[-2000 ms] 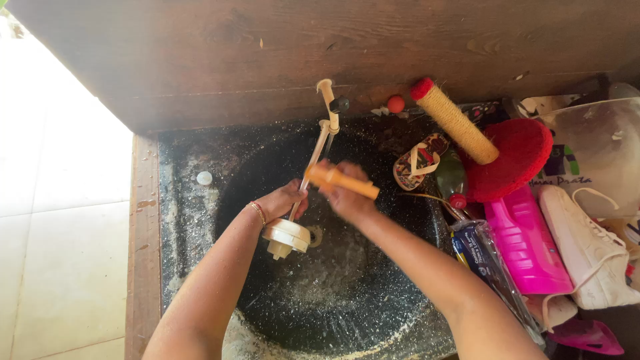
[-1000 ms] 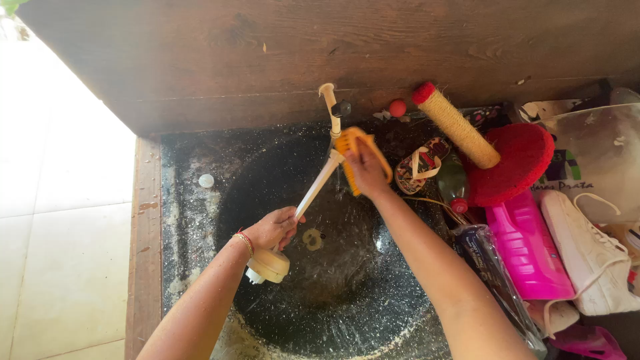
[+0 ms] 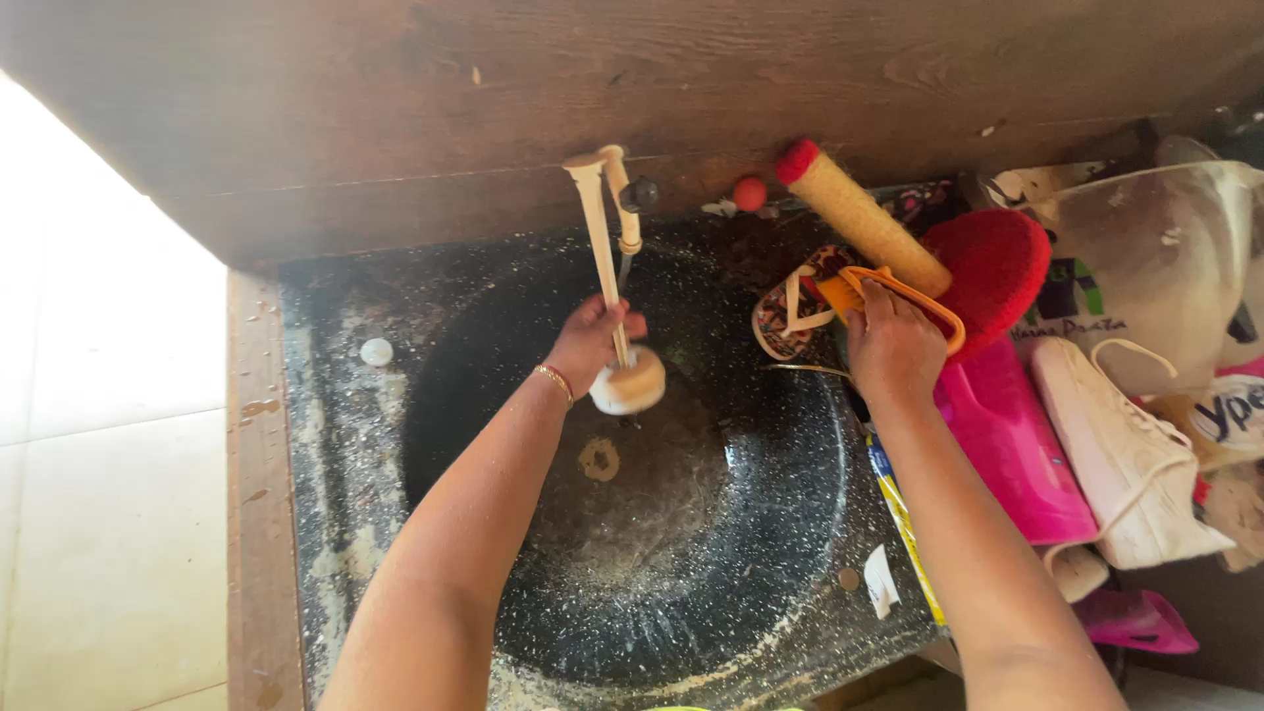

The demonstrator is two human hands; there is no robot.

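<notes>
My left hand (image 3: 592, 346) is closed around the pale stem of a long plastic part (image 3: 600, 237) with a round, blurred white end (image 3: 629, 382). It is held over the dark speckled basin (image 3: 780, 533), and its upper end overlaps the tap (image 3: 624, 202) in view. Water runs thinly below the tap's spout. My right hand (image 3: 894, 341) grips an orange plastic brush (image 3: 928, 306) with a looped handle, right of the basin, above a patterned flip-flop (image 3: 780, 321) and close to the red disc of a scratching post.
On the right lie a rope-wound post (image 3: 859, 222) with a red disc base (image 3: 997, 286), a pink plastic container (image 3: 1017, 444), a white shoe (image 3: 1126, 454) and a clear plastic bag (image 3: 1155, 257). A red ball (image 3: 750, 194) rests by the wooden wall. A white cap (image 3: 376, 352) sits on the left ledge.
My right hand has moved right with the orange brush, away from the white part. My left hand has raised the part, which now stands more upright.
</notes>
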